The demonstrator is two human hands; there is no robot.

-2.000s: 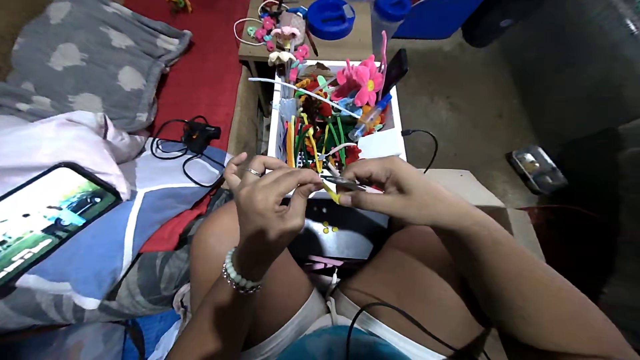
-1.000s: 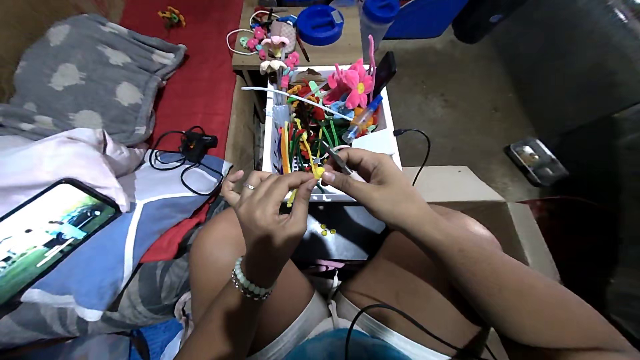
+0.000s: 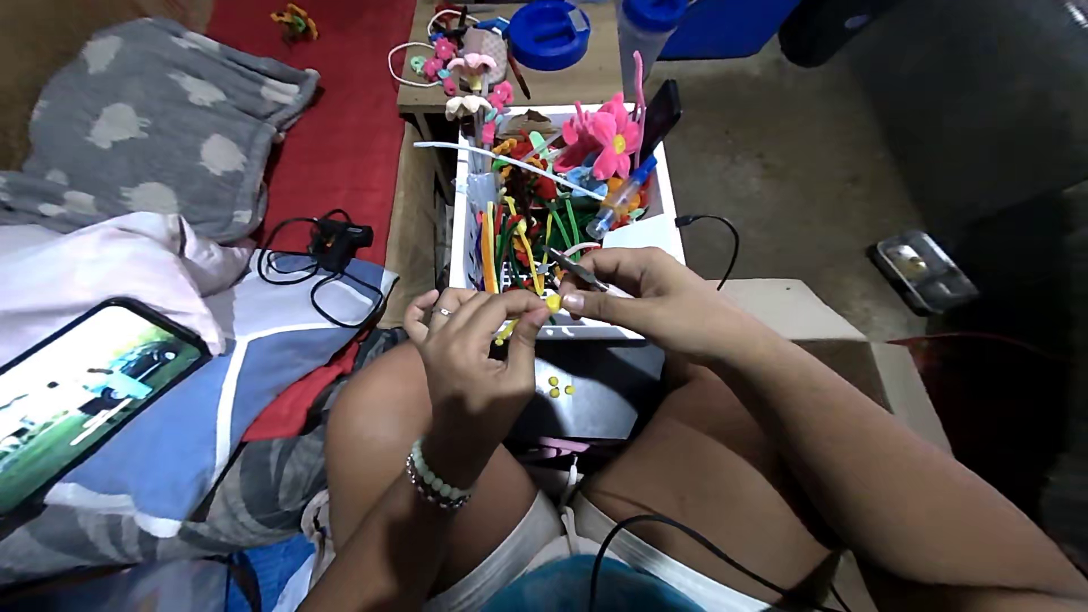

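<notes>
Between the fingertips of both hands is a small yellow coil of pipe cleaner point(image 3: 553, 303). My left hand point(image 3: 480, 357) pinches it from the left, with a yellow tail showing below the fingers. My right hand point(image 3: 654, 297) touches its other side and also holds a metal tool with a pointed tip point(image 3: 580, 270), perhaps scissors or pliers; its handles are mostly hidden in the palm. Several small yellow balls point(image 3: 561, 388) lie on a dark flat surface point(image 3: 595, 412) over my lap. Just beyond the hands stands a white basket point(image 3: 671, 191) of colored pipe cleaners point(image 3: 544, 229).
Pink fuzzy flowers point(image 3: 614, 140), a glue-like blue-capped tube point(image 3: 623, 197) and a dark phone-like object point(image 3: 661, 119) rest at the basket. Behind it, a wooden stand point(image 3: 586, 81) holds a blue lid point(image 3: 549, 34). A lit phone point(image 3: 93, 399) lies left; an open cardboard box point(image 3: 790, 310) sits right.
The yellow strip, stretched between the hands two seconds ago, now shows as a compact coil at the fingertips. The metal tool now points up and left.
</notes>
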